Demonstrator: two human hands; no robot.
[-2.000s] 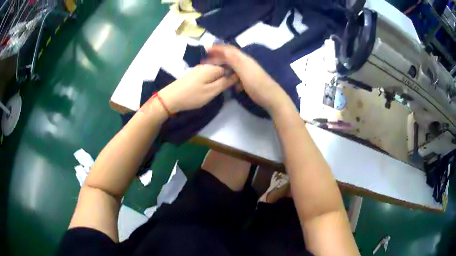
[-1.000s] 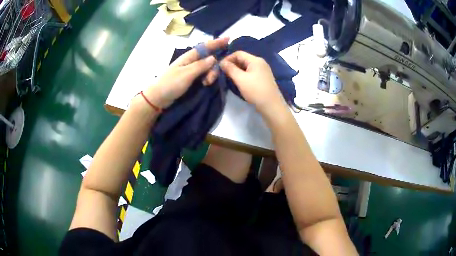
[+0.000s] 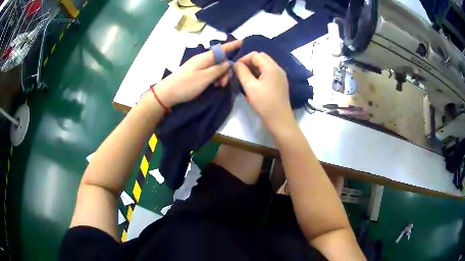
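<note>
A bundle of navy cut pieces (image 3: pixel 197 117) lies over the table's front edge and hangs down toward the floor. My left hand (image 3: pixel 196 76) is on top of it, with a grey-blue tie strip (image 3: pixel 218 53) looped around a finger. My right hand (image 3: pixel 264 84) pinches the strip close beside the left fingertips, at the bundle's gathered top. The knot itself is too small to tell. More navy cloth (image 3: pixel 275 58) lies on the table just behind and right of my hands.
The SINGER sewing machine (image 3: pixel 408 56) stands at the right. Slim pink-handled snips (image 3: pixel 346 109) lie on its bed's near edge. Navy panels (image 3: pixel 232 14) and yellow-tan pieces (image 3: pixel 190 23) lie at the table's back. White scraps (image 3: pixel 156 176) are on the green floor. A wheeled rack stands far left.
The hands have come from a blurred crossed position to pinching fingertip to fingertip. The bundle has swung down over the table edge, and the strip now shows around my left finger.
</note>
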